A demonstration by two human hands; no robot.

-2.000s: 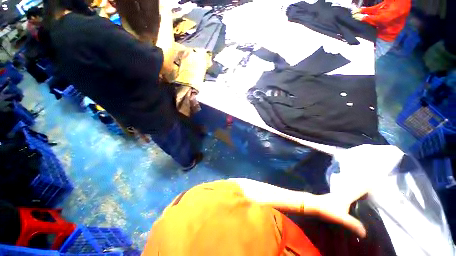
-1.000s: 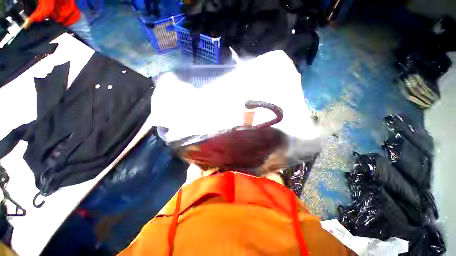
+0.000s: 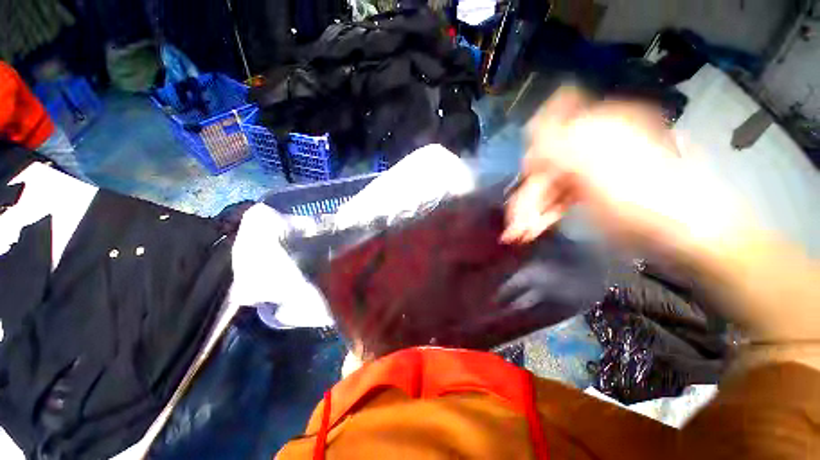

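A dark garment (image 3: 423, 269), reddish where it shows through clear plastic, lies in front of my chest across the white poly bags (image 3: 414, 180). My right hand (image 3: 557, 180) is raised over its far right part, fingers bent down close to the plastic. It is blurred, so I cannot tell if it grips anything. Of my left hand (image 3: 352, 361) only a small pale patch shows at the near left edge of the garment, by my apron; the rest is hidden. No hanger hook is visible on this garment.
Another dark garment (image 3: 126, 287) with light buttons lies on the white-covered table at left. A dark basket (image 3: 315, 199) stands under the bags. Blue crates (image 3: 211, 126) and a black garment heap (image 3: 387, 90) are beyond. Glossy bagged garments (image 3: 656, 332) lie at right by a white partition (image 3: 728, 144).
The view has swung right. The hanger hook seen over the white bags is out of sight. The dark garment now spreads wider over them, and my right hand has come up at the right.
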